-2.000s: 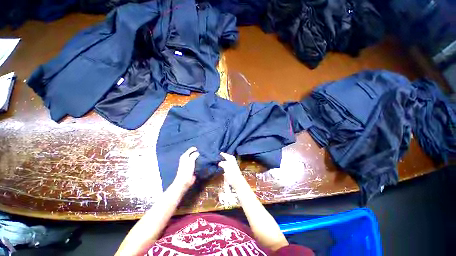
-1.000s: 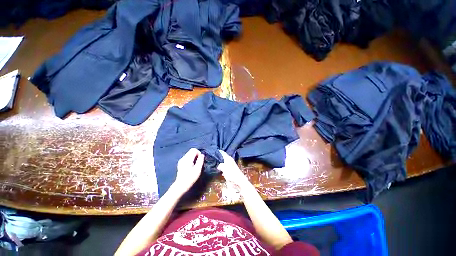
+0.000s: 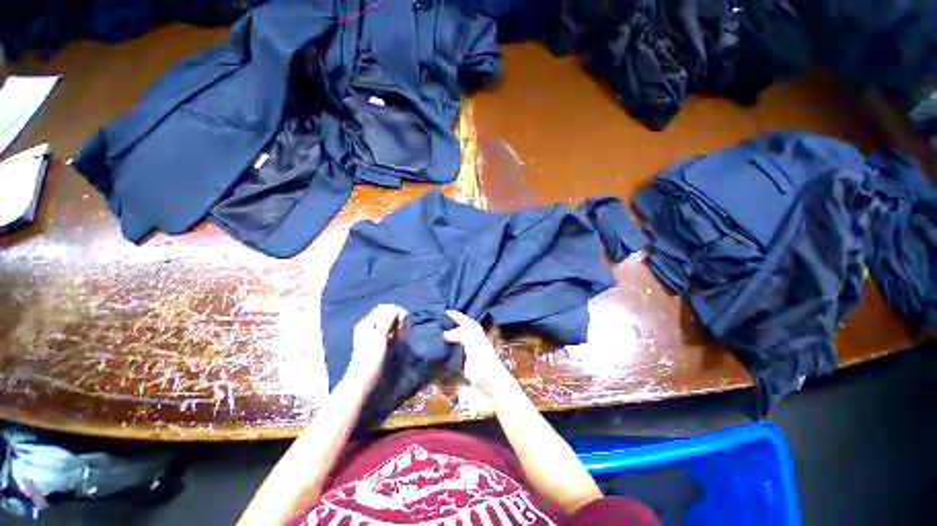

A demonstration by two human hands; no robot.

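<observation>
A dark navy-grey jacket (image 3: 385, 265) lies bunched on the table in front of me, with folds running to its right end. My left hand (image 3: 377, 334) grips cloth at the jacket's near edge. My right hand (image 3: 467, 344) pinches the same edge a little to the right. The cloth between the hands is gathered, and a darker part hangs down beside my left hand toward the table's front edge. The fingertips are partly hidden in the folds.
A glossy brown table (image 3: 154, 339) has a scratched front. A jacket pile (image 3: 205, 134) with dark lining lies at back left, a jacket stack (image 3: 740, 216) at right. Whitish pads (image 3: 21, 185) lie at left. Black garments (image 3: 658, 62) lie at the back. A blue bin (image 3: 765, 452) stands below right.
The near edge of the jacket has been turned and gathered between my hands, and a darker part now shows below my left hand. Both hands stay in nearly the same place.
</observation>
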